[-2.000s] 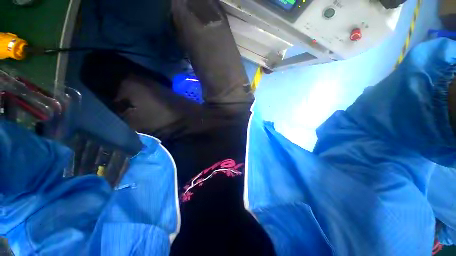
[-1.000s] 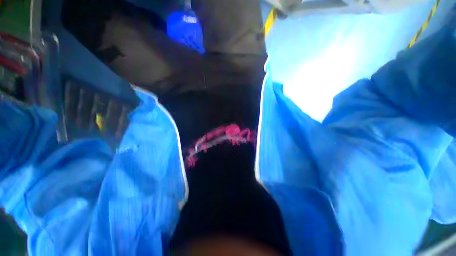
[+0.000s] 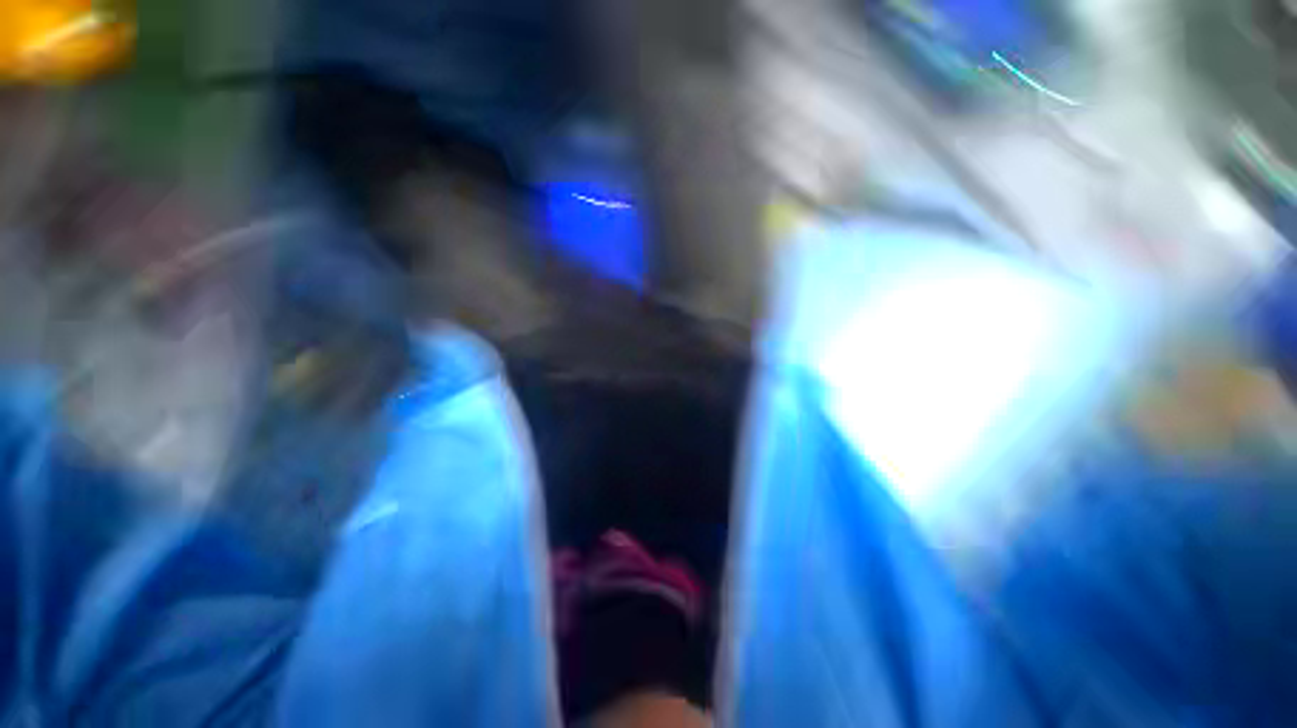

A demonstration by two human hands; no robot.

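The picture is strongly blurred. A skin-toned blur at the right, above the blue right sleeve (image 3: 1138, 583), looks like my right hand (image 3: 1209, 405); its fingers and anything in it cannot be made out. My left hand is not in view; only the blue left sleeve (image 3: 171, 612) shows at the lower left. Nearest at the left is a smeared, clear and reddish shape that looks like blister trays (image 3: 157, 384). Another skin-toned patch at the bottom edge cannot be identified.
The white machine (image 3: 1081, 157) with its blue-lit screen (image 3: 981, 22) fills the upper right. A yellow-orange handle (image 3: 64, 36), probably a screwdriver, lies on the green bench (image 3: 185, 114) at the upper left. A bright blue object (image 3: 598, 235) shows between my legs.
The view has tilted back up, so the machine, screen and orange handle show again. The right sleeve sits lower, and a skin-toned blur now shows above it.
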